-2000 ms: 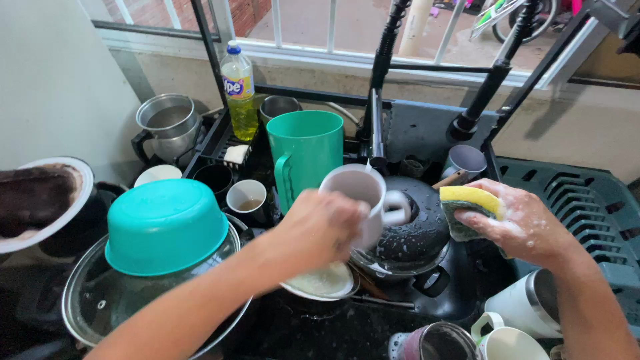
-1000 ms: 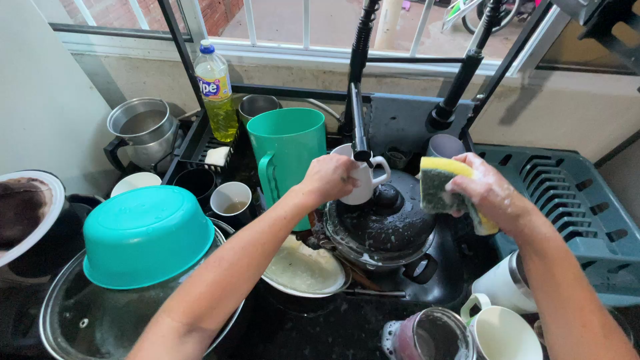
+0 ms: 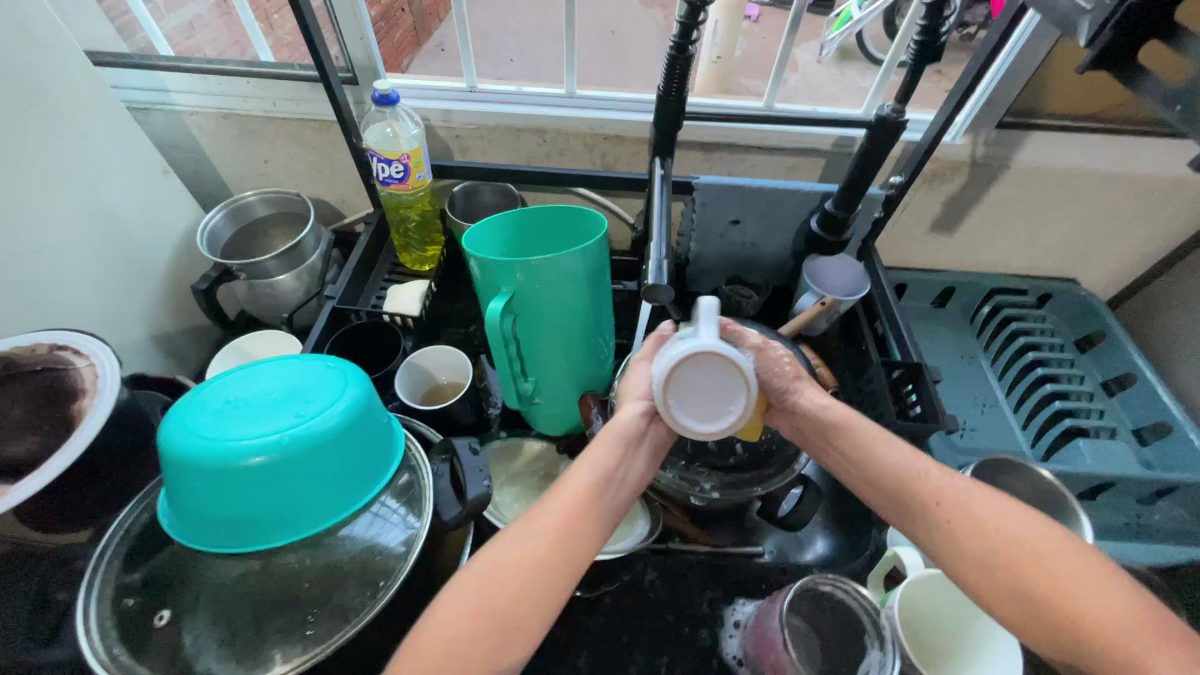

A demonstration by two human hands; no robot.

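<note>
A white mug (image 3: pixel 705 389) is held between both hands over the sink, its base facing me and its handle pointing up and away. My left hand (image 3: pixel 645 375) grips the mug's left side. My right hand (image 3: pixel 773 375), wet with suds, presses a sponge (image 3: pixel 753 420) to the right side; only a yellow corner of it shows. Below the hands lies a pot with a dark lid (image 3: pixel 731 459), wet with foam. The black faucet spout (image 3: pixel 658 272) hangs just beyond the mug. A green plastic pitcher (image 3: pixel 553 319) stands to the left of my left hand.
At left, a turquoise bowl (image 3: pixel 272 450) sits upside down on a glass lid (image 3: pixel 253 600). Behind are a dish soap bottle (image 3: pixel 403 187) and a metal jug (image 3: pixel 262 244). A grey dish rack (image 3: pixel 1059 375) stands right. A glass jar (image 3: pixel 825 628) and pale mug (image 3: pixel 956 623) are at front right.
The mug, which hung upright from my left hand, is now turned with its base toward me. My right hand has moved left with the sponge and now meets the mug.
</note>
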